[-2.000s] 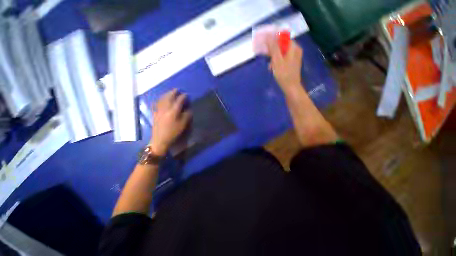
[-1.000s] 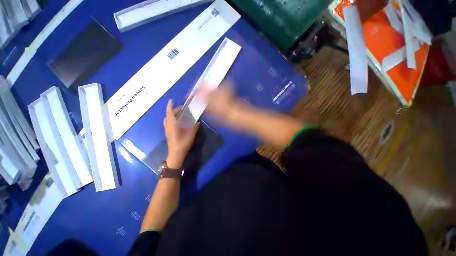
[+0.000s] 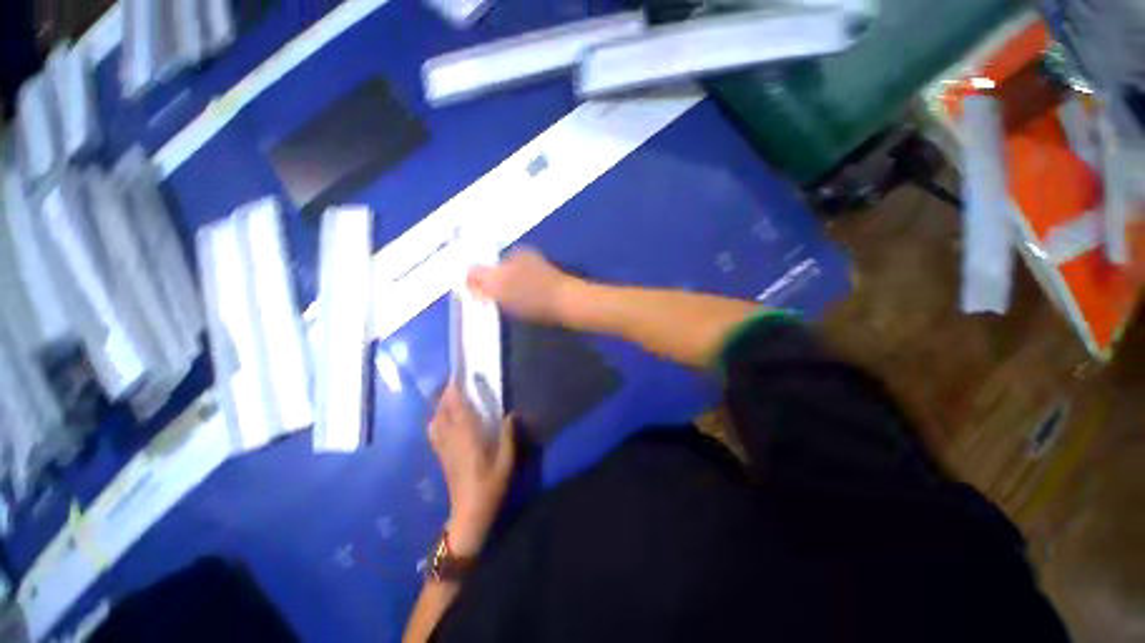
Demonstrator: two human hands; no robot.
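A long, narrow white box part (image 3: 481, 342) lies on the blue printed table cover (image 3: 653, 239), pointing away from me. My left hand (image 3: 475, 455) holds its near end, thumb and fingers on either side. My right hand (image 3: 521, 286) is at its far end with the fingers closed over it. Whether a tool is in the right fist cannot be seen. The picture is blurred.
Three white box parts (image 3: 343, 329) lie just left of my hands, and a heap of them (image 3: 107, 276) is at the far left. Two more (image 3: 716, 50) overlap near the green surface (image 3: 866, 88). An orange tray (image 3: 1048, 170) with pale strips (image 3: 986, 207) is at right.
The held box part has turned more upright in view and lies flatter between both hands. Another box part now lies across the green surface's edge. The view has shifted.
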